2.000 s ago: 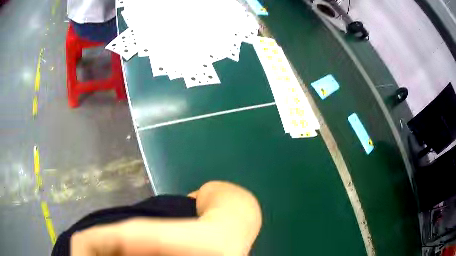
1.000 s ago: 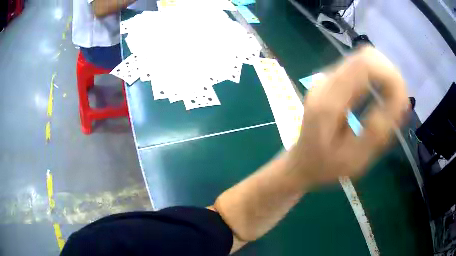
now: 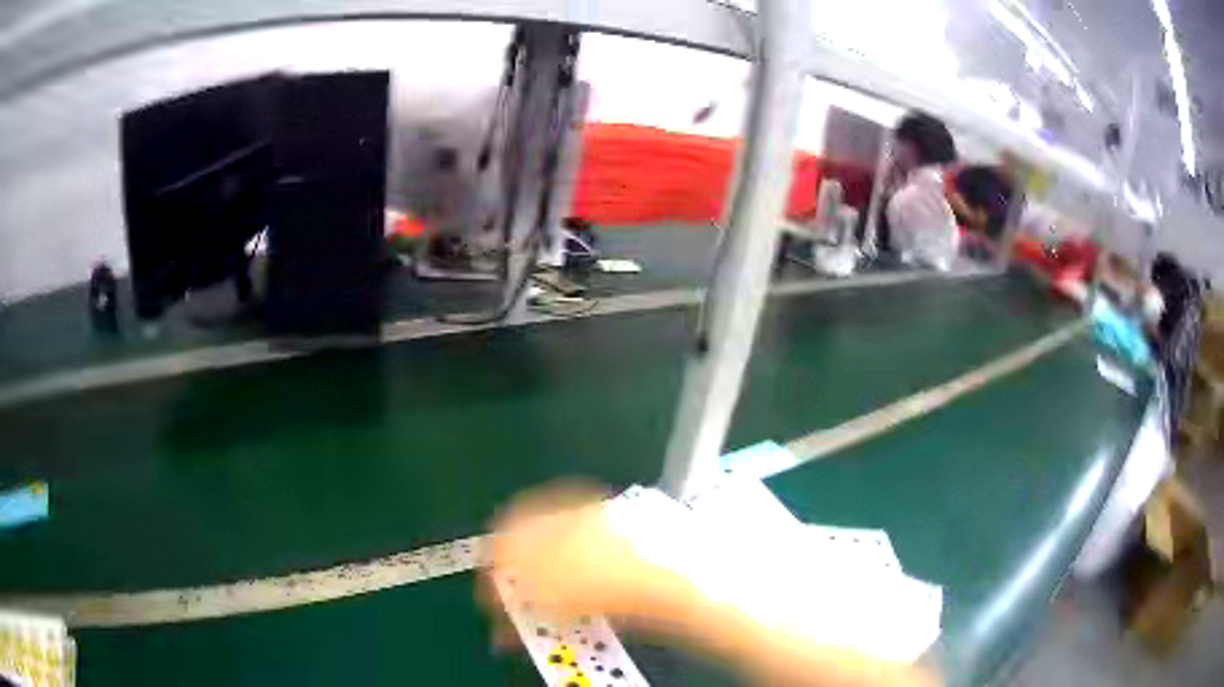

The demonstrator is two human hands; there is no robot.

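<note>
My right hand [image 3: 557,550], blurred, reaches in from the lower right. It is at the upper end of a sticker sheet [image 3: 577,651] with dark dots and a few yellow stickers; blur hides whether the fingers grip it. Overlapping white sheets [image 3: 805,577] lie beside and behind my forearm. A sheet with rows of yellow stickers [image 3: 34,651] is cut off at the lower left. A light-blue housing [image 3: 24,505] lies at the left edge, and a light-blue piece [image 3: 760,459] lies behind the white sheets. My left hand is out of the picture.
A pale upright post [image 3: 732,282] stands behind the white sheets. Dark monitors [image 3: 322,201] are at the back left. A worn pale strip [image 3: 295,585] crosses the green surface [image 3: 537,403]. People [image 3: 924,201] are at the far right back, with light-blue items [image 3: 1117,333] near the far end.
The view has swung to the right along the line. The black-sleeved arm and hand, the red stool and the seated person have left the picture. My right hand has come in.
</note>
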